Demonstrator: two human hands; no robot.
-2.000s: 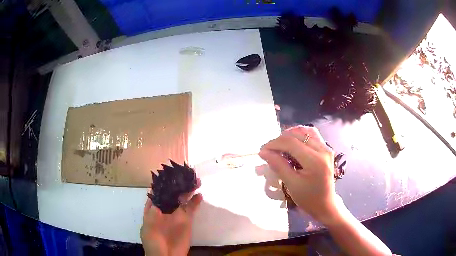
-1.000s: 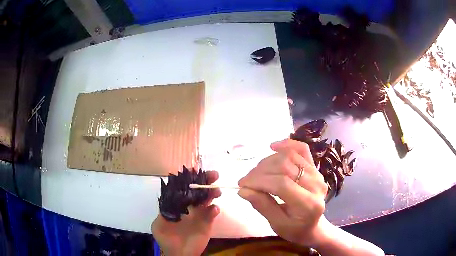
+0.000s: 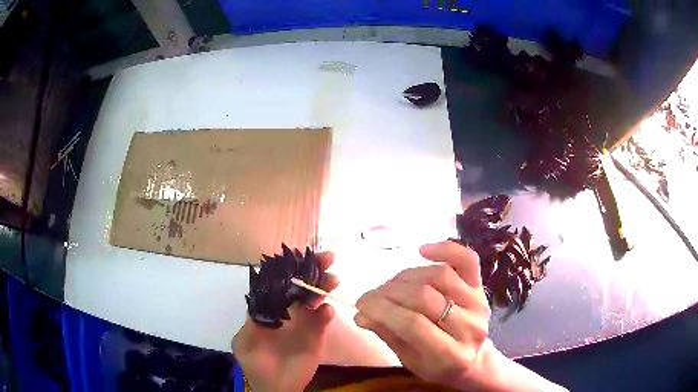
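A black spiky flower head (image 3: 277, 291) is held up in my left hand (image 3: 285, 348), near the lower edge of the white board. My left fingers are around its underside and right side. My right hand (image 3: 428, 318) pinches a thin pale stick (image 3: 327, 293) between thumb and fingers. The stick's tip touches the flower head among its petals. A pile of glossy black petal pieces (image 3: 509, 256) lies just right of the white board, beyond my right hand. A small whitish patch (image 3: 380, 236) is on the board above my hands.
A tan cardboard sheet (image 3: 229, 191) lies on the white board (image 3: 383, 168). One black piece (image 3: 422, 94) is at its upper right. A dark heap (image 3: 547, 122) and a yellow-and-black utility knife (image 3: 612, 207) are at right. Blue crates show behind (image 3: 344, 15) and at lower left (image 3: 80, 356).
The right hand has come left from near the whitish patch, bringing the stick's tip onto the flower head. The stick has since tilted. The whole view has shifted a little.
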